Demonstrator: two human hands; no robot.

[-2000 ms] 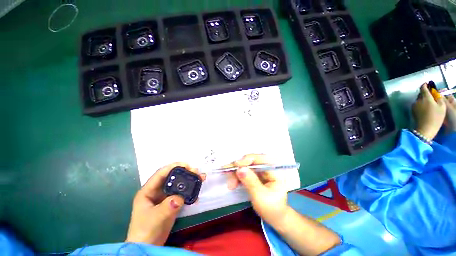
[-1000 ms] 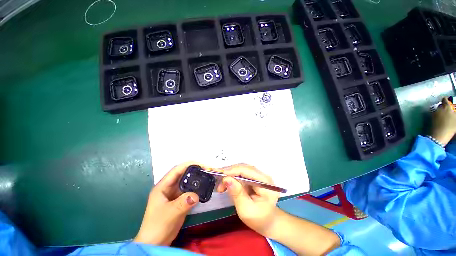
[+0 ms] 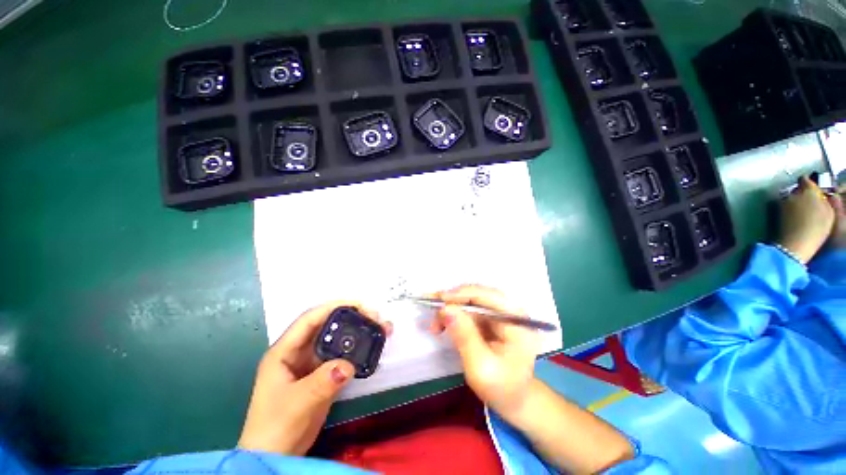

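Note:
My left hand (image 3: 295, 382) holds a black rounded-square housing (image 3: 351, 342) over the near left part of the white paper sheet (image 3: 325, 241), its open side up. My right hand (image 3: 487, 348) holds thin tweezers (image 3: 492, 314) like a pen, to the right of the housing and apart from it. The tweezers' tip is at a loose group of tiny small parts (image 3: 401, 290) on the paper. Whether the tip grips a part is too small to tell.
A black foam tray (image 3: 357, 174) with housings lies behind the paper; one back-row pocket holds none. Another foam tray (image 3: 623, 223) stands angled at the right, a taller tray block (image 3: 753, 93) beyond. More specks (image 3: 480, 178) lie on the paper. A neighbour's blue sleeve (image 3: 742, 325) is at right.
The tweezers have moved from the housing's edge to the small parts on the paper. A second earlier they were at the housing. The view has shifted slightly.

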